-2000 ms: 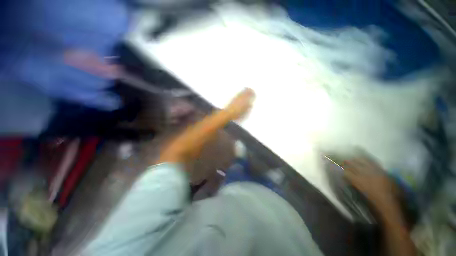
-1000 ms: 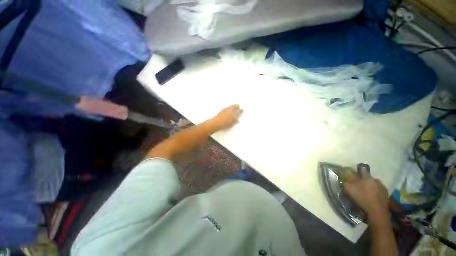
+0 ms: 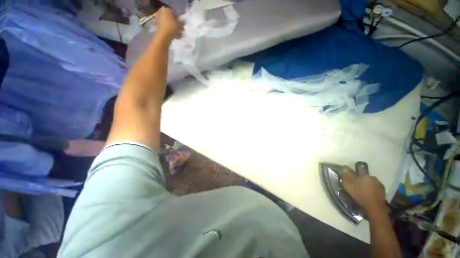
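My right hand [image 3: 364,190] is closed on the handle of the steam iron [image 3: 337,190] at the near right end of the white pressing table [image 3: 227,133]. The iron's shiny metal base shows left of my hand. My left hand [image 3: 169,22] is stretched out to the far left, beside white fabric strips [image 3: 202,30] lying over the grey padded board [image 3: 272,25]. Whether its fingers hold a strip cannot be told. A loose pile of thin white strips [image 3: 323,88] lies at the table's far side, partly on the blue cloth [image 3: 343,55].
Blue garments [image 3: 60,60] hang at the left. Dark cables [image 3: 416,146] and scraps lie beyond the table's right end. A pale surface with brown patches [image 3: 446,227] is at the lower right. The table's straight near edge runs in front of me.
My left hand has moved from the table to the strips on the grey board at the far left. The iron and my right hand have stayed nearly in place. The view has shifted.
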